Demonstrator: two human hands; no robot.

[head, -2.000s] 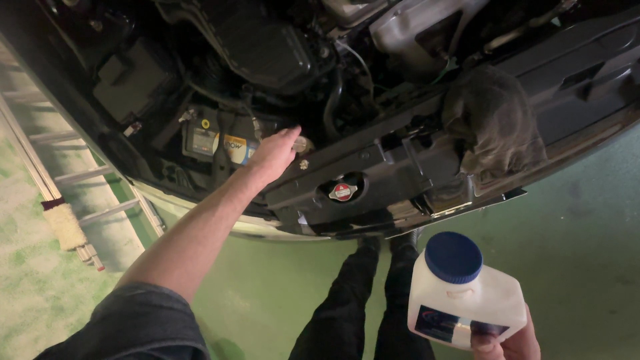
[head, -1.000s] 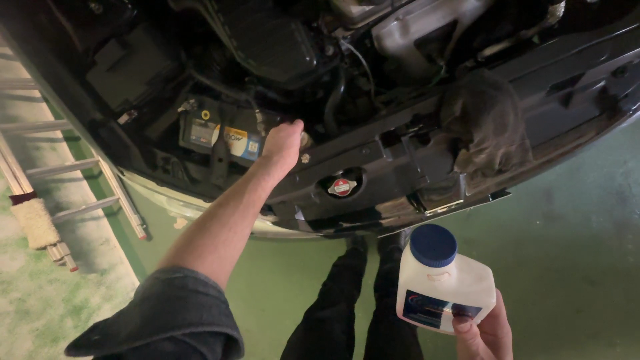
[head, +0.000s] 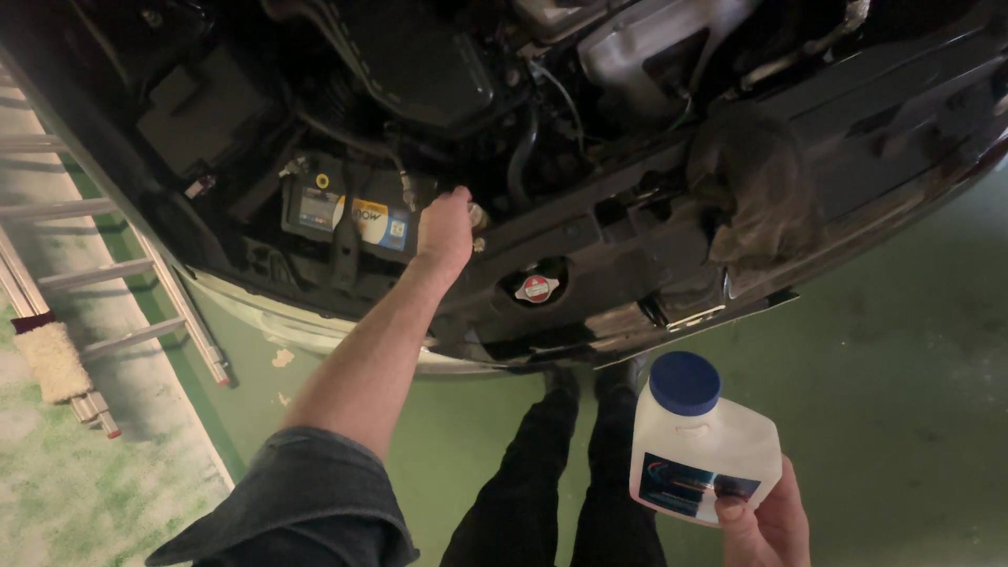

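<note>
My left hand [head: 447, 230] reaches into the engine bay beside the right end of the car battery [head: 315, 213]. Its fingers are curled near a small pale round part [head: 476, 215]; whether they grip anything is hidden. Low on the right, my right hand [head: 765, 512] holds a white plastic bottle [head: 709, 445] by its lower right corner. The bottle stands roughly upright, with its blue screw cap [head: 685, 383] on and a dark label facing me. Between my hands, the radiator cap [head: 537, 289] with a red top sits in the front panel.
A dark cloth [head: 748, 189] lies over the front panel at the right. An aluminium ladder [head: 118, 274] lies on the floor at the left, beside a fleecy roller or pad [head: 52, 361]. My legs and shoes are below the car's front edge. Hoses and engine covers fill the bay.
</note>
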